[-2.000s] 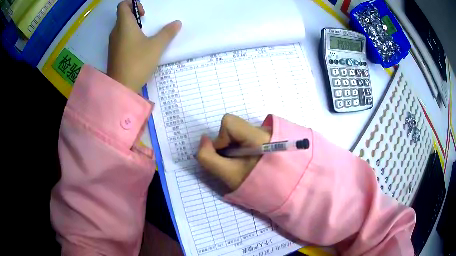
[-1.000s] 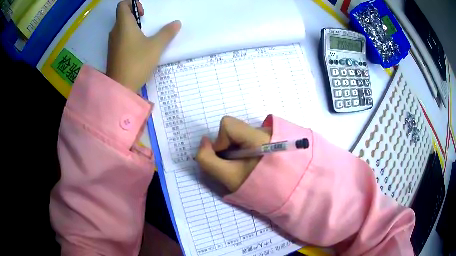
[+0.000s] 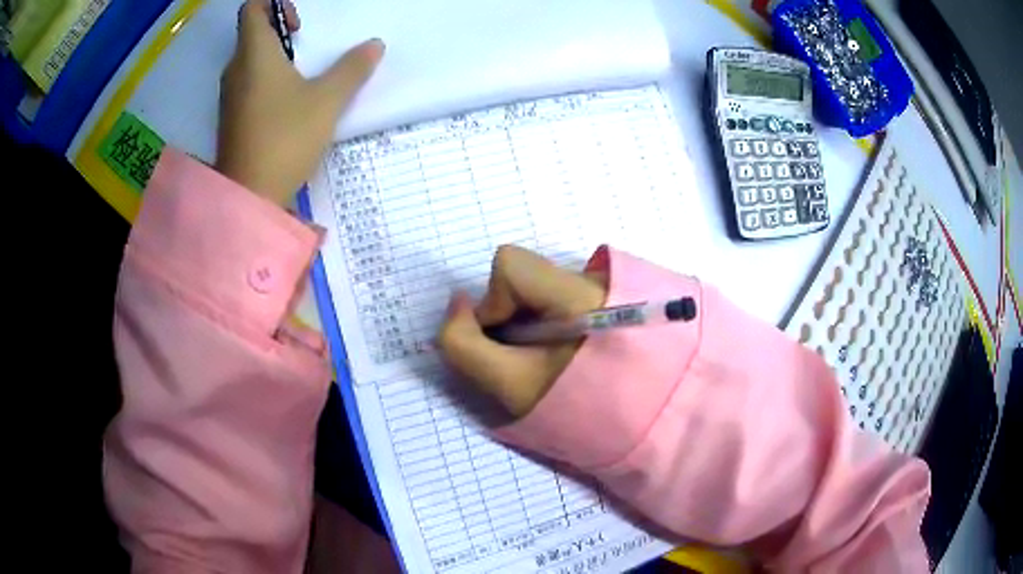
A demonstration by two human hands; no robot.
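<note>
A printed record form (image 3: 538,168) lies on a blue clipboard folder (image 3: 339,357), whose edge shows along the left. My right hand (image 3: 522,325) rests on the form's lower left part and holds a clear pen (image 3: 611,321) with a dark end; its tip is hidden behind my fingers. Blank turned-up sheets (image 3: 494,56) lie above the form. My left hand (image 3: 289,107) lies on their left edge, thumb spread, with a short dark stick (image 3: 282,29) held in its fingers at the frame's top.
A silver calculator (image 3: 770,146) lies right of the form. A blue bin (image 3: 858,56) of small metal parts stands beyond it. A pale board (image 3: 869,292) with cutouts and a heap of silver parts lies at the right. A green label (image 3: 132,150) and yellow papers (image 3: 70,39) are at the left.
The whole view has shifted slightly, with form, calculator and left hand a little further left and up. My right hand stays at about the same place on the form, pen held.
</note>
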